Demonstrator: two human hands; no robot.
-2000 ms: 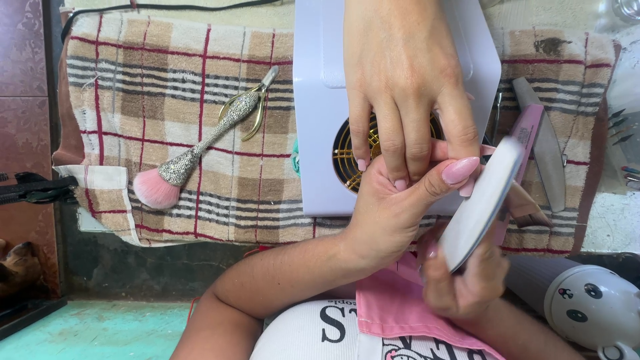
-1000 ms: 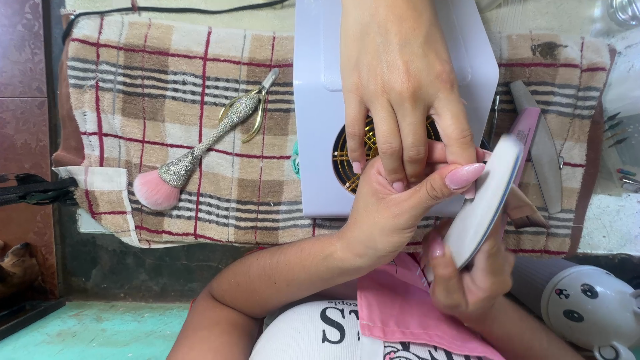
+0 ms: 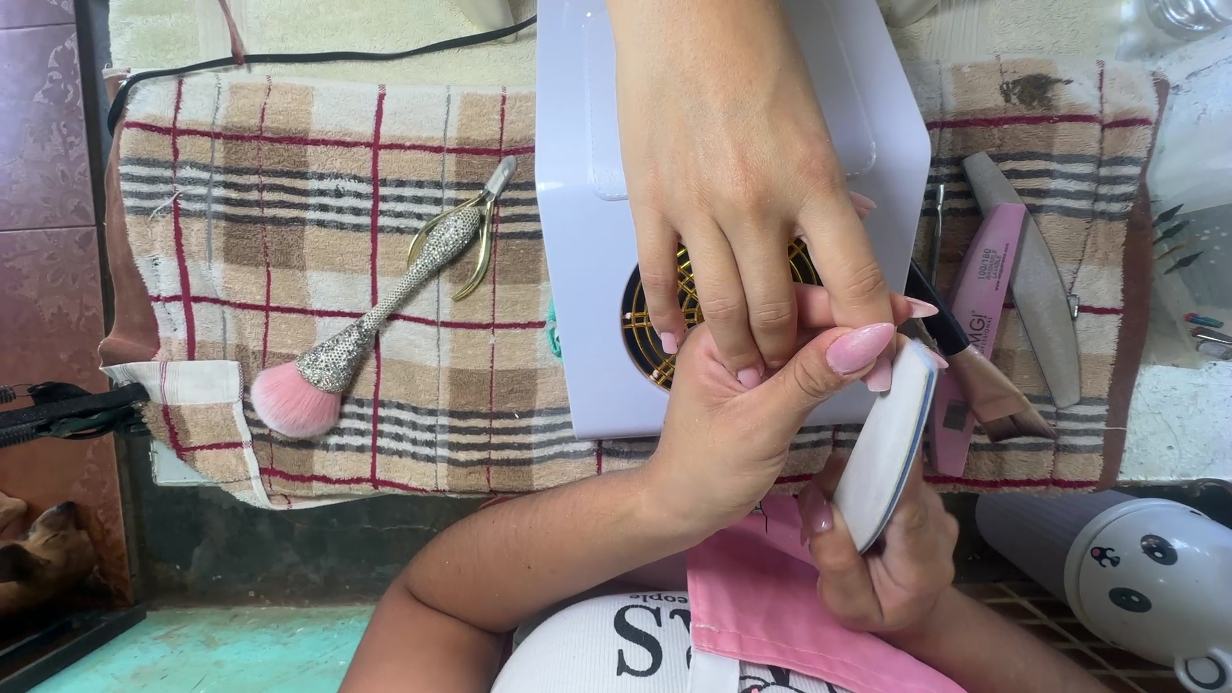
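My left hand [image 3: 741, 423] pinches a finger of another person's hand [image 3: 741, 183] between its thumb and fingers. That other hand reaches down from the top, palm down, over a white nail dust collector [image 3: 587, 318] with a round black and gold fan grille [image 3: 645, 332]. In my right hand [image 3: 885, 549] is a white nail buffer block [image 3: 885, 448] with a blue layer along its edge, tilted, its upper end at the nail of the held finger. Pink polish covers the nails of my hands.
On the plaid towel [image 3: 241, 231] lie a pink brush with glittery handle [image 3: 366, 327], gold-handled nippers [image 3: 476, 260], a flat brush [image 3: 991, 385], a pink nail file [image 3: 982, 279] and a grey file [image 3: 1030, 269]. A white lidded container [image 3: 1145, 568] stands lower right; a dog [image 3: 53, 558] lies lower left.
Both of my hands keep nearly the same places, the left still on the other person's finger. The buffer's angle and place shift only slightly.
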